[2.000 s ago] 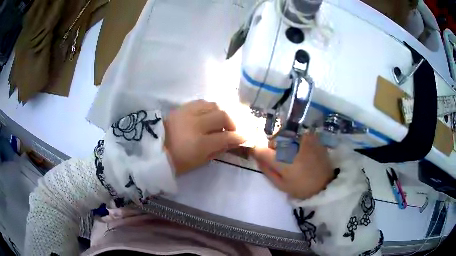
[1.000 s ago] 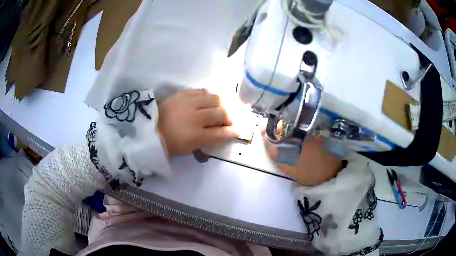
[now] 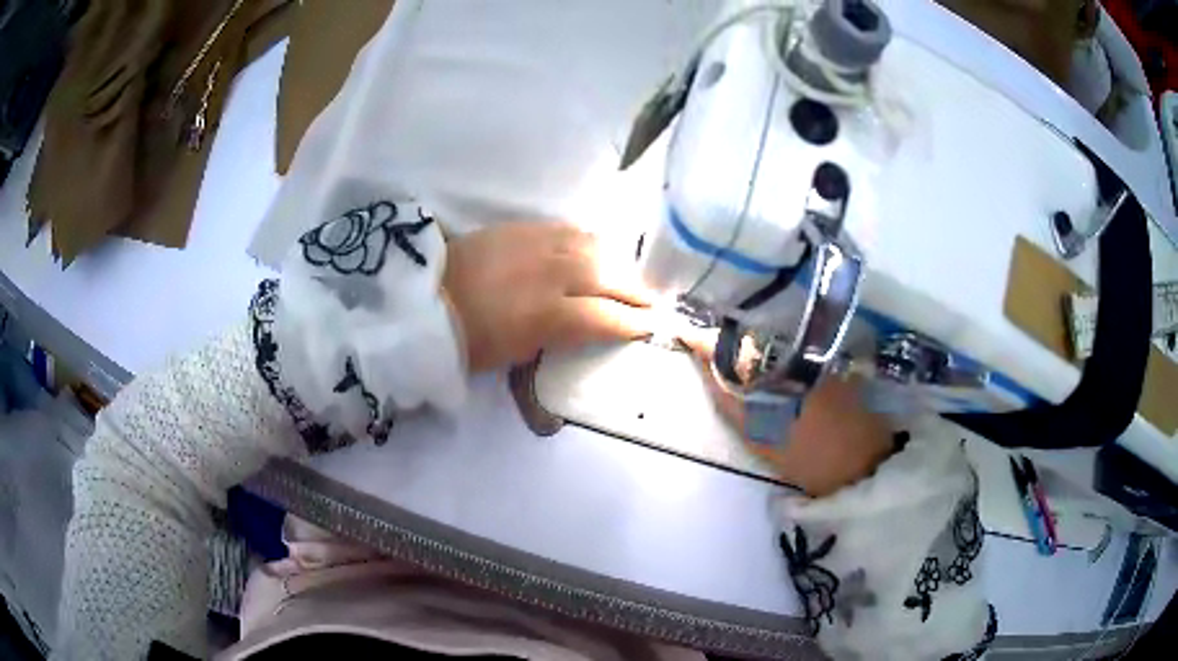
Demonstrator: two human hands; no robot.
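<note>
A large grey-white lining piece (image 3: 478,116) lies on the table left of the needle and partly under the machine head. My left hand (image 3: 536,294) lies flat on its near edge, fingers pointing at the needle area (image 3: 685,323). My right hand (image 3: 814,420) is just right of the needle, partly hidden behind the presser foot parts and guard; its fingertips are near the left fingertips. Strong lamp glare hides the cloth edge there, and I cannot tell what the right fingers hold. The white sewing machine head (image 3: 762,168) stands over the work.
Brown garment pieces (image 3: 142,129) with a zip are heaped at the far left, another brown piece (image 3: 323,78) beside them. Snips (image 3: 1033,504) lie at the right. A black band (image 3: 1121,297) wraps the machine arm. An edge ruler (image 3: 517,568) runs along the table front.
My left hand and the near edge of the work have moved away from me, showing more of the metal plate. The small brown edge seen by the needle is no longer visible. The view has shifted slightly.
</note>
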